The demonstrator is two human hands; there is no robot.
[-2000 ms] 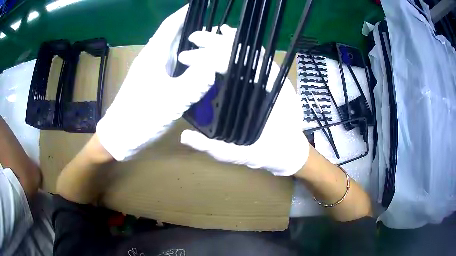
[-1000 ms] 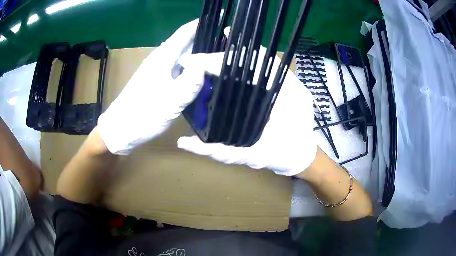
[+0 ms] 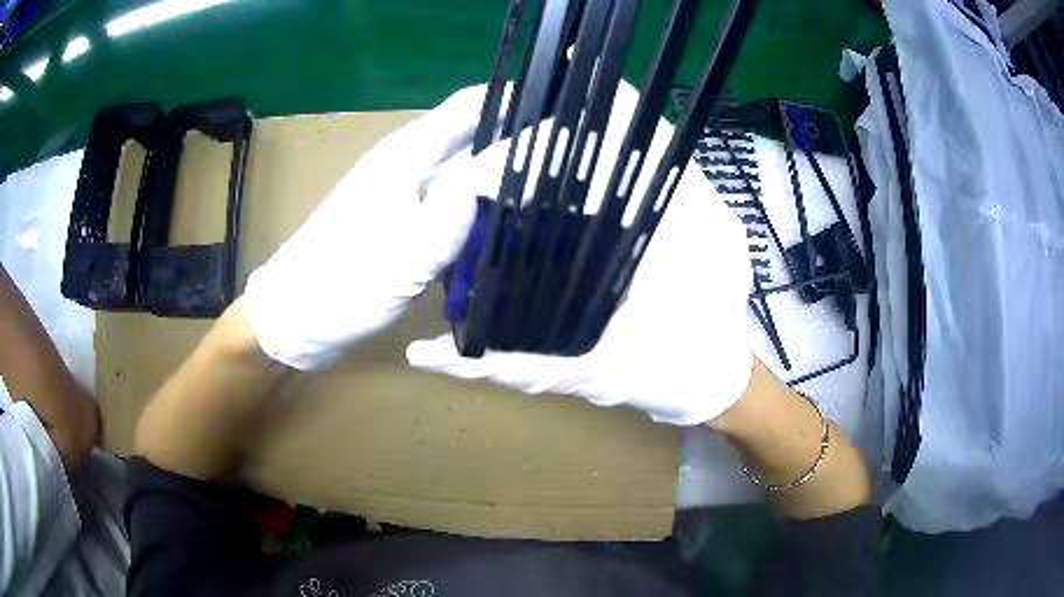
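A batch of black frames (image 3: pixel 543 280) is held fanned out above the cardboard, its side rails running up past the top edge of the picture. Blue film shows on the solid end plates. My left hand (image 3: pixel 362 233), in a white glove, grips the batch from the left side. My right hand (image 3: pixel 677 315), in a white glove, lies under and around the right side and lower end, its thumb or a finger stretched left below the plates. Parts of the fingers are hidden behind the rails.
Two groups of black frames (image 3: pixel 193 278) stand at the left on the tan cardboard (image 3: pixel 467 466). Loose frames (image 3: pixel 823 251) and thin strips lie on white at the right. A white sheet (image 3: pixel 980 292) covers layers at far right. A person's arm (image 3: pixel 47 362) is at far left.
The batch has turned so its end plates and rails face the camera differently, with rails spread wider. Both hands have shifted slightly right and down, still holding it.
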